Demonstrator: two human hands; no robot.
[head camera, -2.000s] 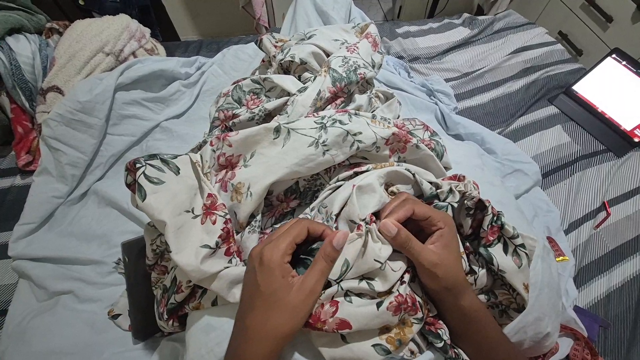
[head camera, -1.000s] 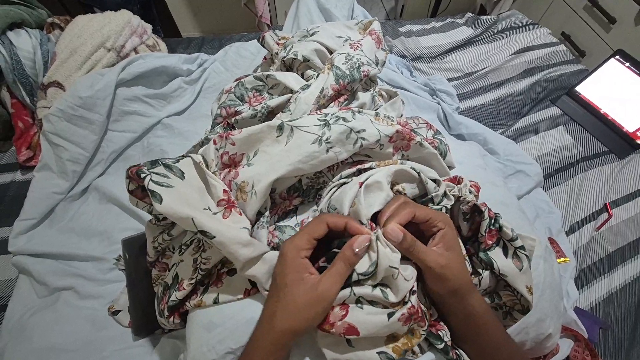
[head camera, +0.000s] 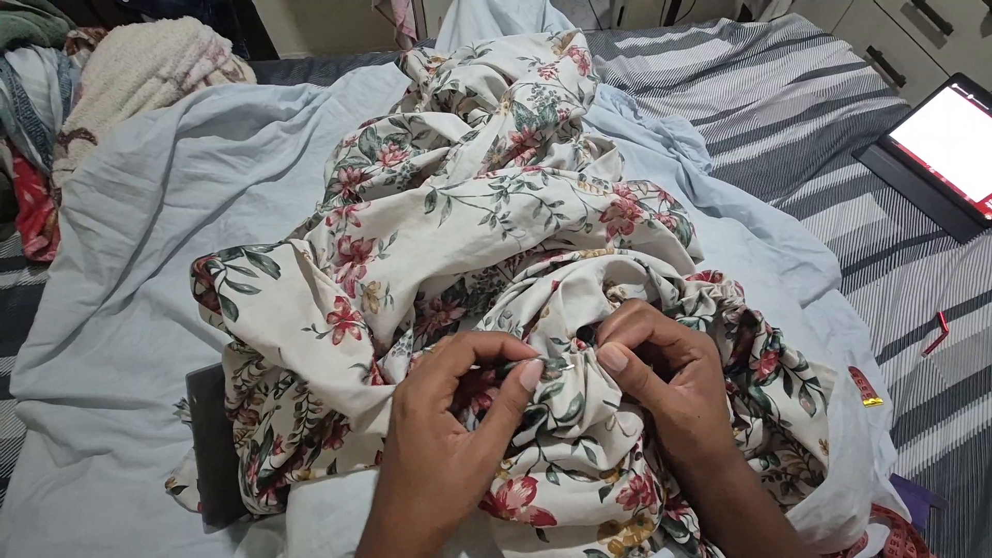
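A cream floral-print fabric (head camera: 465, 232) lies bunched in folds over a pale blue sheet. At its gathered lower part, my left hand (head camera: 461, 411) pinches a fold between thumb and forefinger. Just to the right, my right hand (head camera: 670, 380) grips the same gathers, its thumb and forefinger close together. A small shiny metal tip (head camera: 570, 367) shows in the short gap between the hands; what it belongs to I cannot tell. A small dark object (head camera: 586, 333) is partly visible by my right fingertips.
The pale blue sheet (head camera: 155, 232) covers a striped bedspread (head camera: 775, 101). At the right are a tablet (head camera: 945, 147), a small red object (head camera: 941, 333) and a red measuring tape (head camera: 899, 535). A dark flat object (head camera: 213, 449) stands left of the fabric. Folded blankets (head camera: 147, 77) sit upper left.
My hands stay at the gathers, with small finger shifts. A gap with a metal tip now shows between the fingertips, which were closer together one second ago.
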